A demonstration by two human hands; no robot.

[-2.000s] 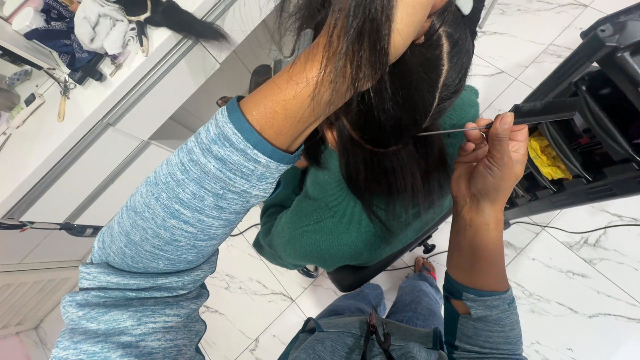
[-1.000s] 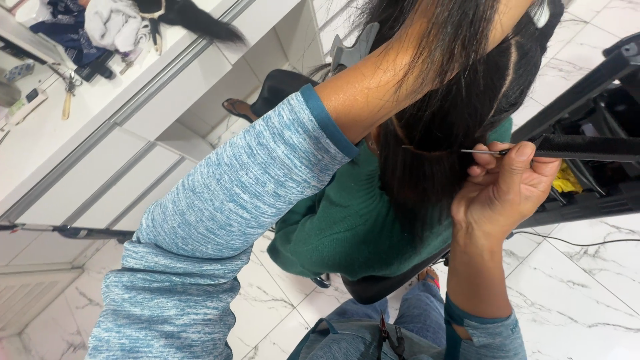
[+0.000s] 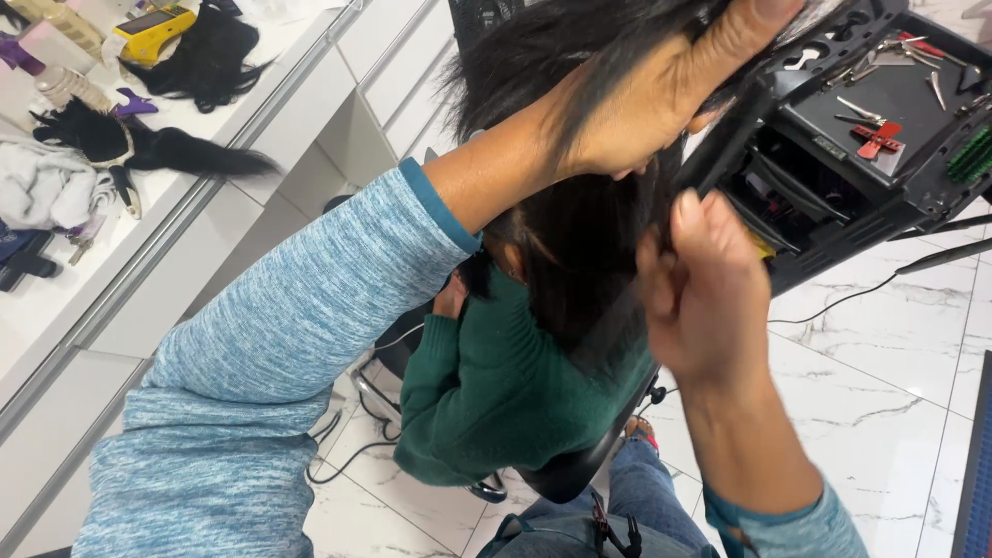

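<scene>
A seated person in a green sweater (image 3: 511, 380) has long dark hair (image 3: 589, 232), with a parting showing near the ear. My left hand (image 3: 651, 101) is above the head, gripping lifted hair; strands drape over my wrist, and most of the fingertips are hidden. Lower and to the right, my right hand (image 3: 709, 287) is blurred beside the hanging hair, its fingers pinched together. A faint dark streak from those fingers across the hair looks like the blurred comb (image 3: 612, 329).
Upper right, a black salon trolley (image 3: 829, 155) carries metal clips and a red clip (image 3: 878, 141). A white counter (image 3: 194, 147) at left bears hair bundles (image 3: 203, 58), a yellow device (image 3: 153, 32) and a towel (image 3: 46, 182). Cables cross the tiled floor (image 3: 876, 418).
The thin metal tail of the comb, pointed at the parting earlier, no longer shows. My right hand has turned, its fingers now upward. The view has shifted, showing more of the trolley top.
</scene>
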